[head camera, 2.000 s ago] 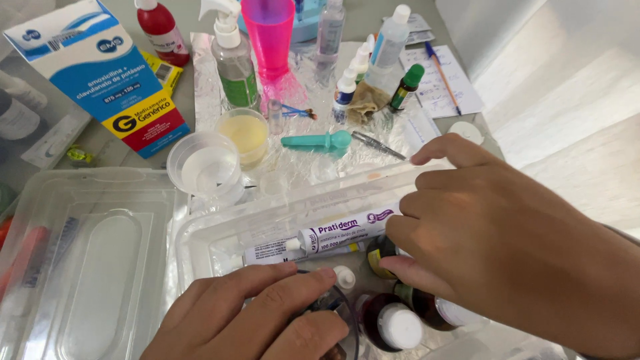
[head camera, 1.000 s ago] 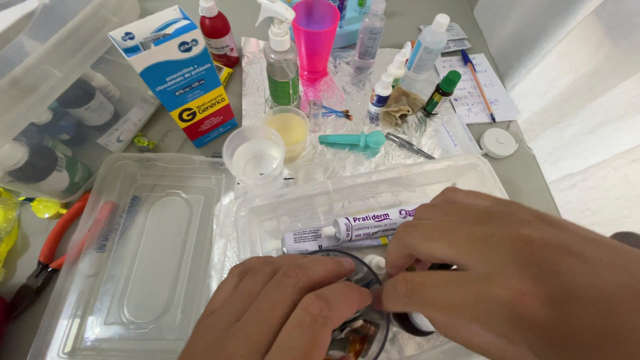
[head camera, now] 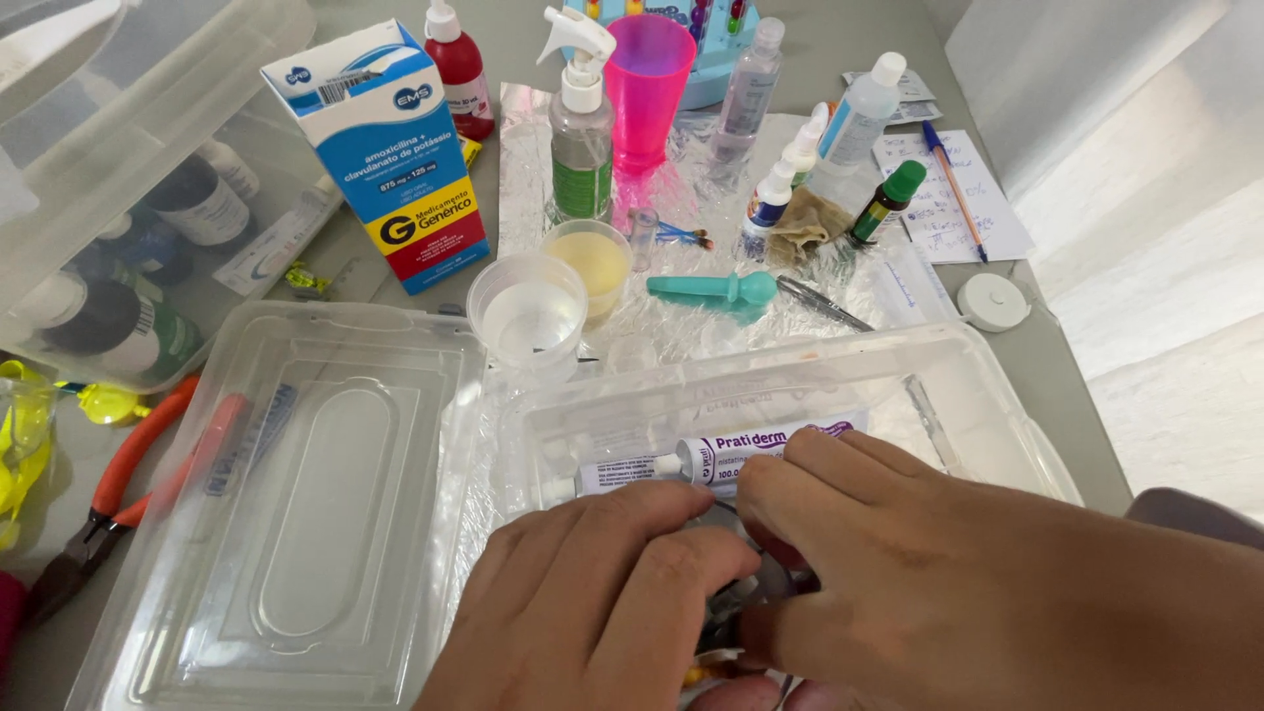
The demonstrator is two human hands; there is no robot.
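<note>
My left hand [head camera: 602,592] curls over the near side of a clear plastic container [head camera: 731,592], its fingers around the rim; it holds small items, partly hidden. My right hand [head camera: 918,553] reaches to the same container from the right, fingertips bent down at its opening; what they touch is hidden. Both hands are over a translucent plastic box [head camera: 973,395]. Inside it, just beyond my fingers, lie a white and purple ointment tube [head camera: 750,449] and another white tube [head camera: 617,474].
The box's clear lid [head camera: 336,513] lies left, near orange-handled pliers [head camera: 128,484]. Behind stand a medicine carton [head camera: 395,168], two small cups [head camera: 528,306], a spray bottle [head camera: 583,148], a pink tumbler [head camera: 647,99] and a teal plastic tool [head camera: 711,287]. A larger bin [head camera: 148,148] holds bottles.
My right hand has moved down and left to the clear container, where my left hand was. Bottles seen in the box two seconds ago are now hidden. The view has shifted left.
</note>
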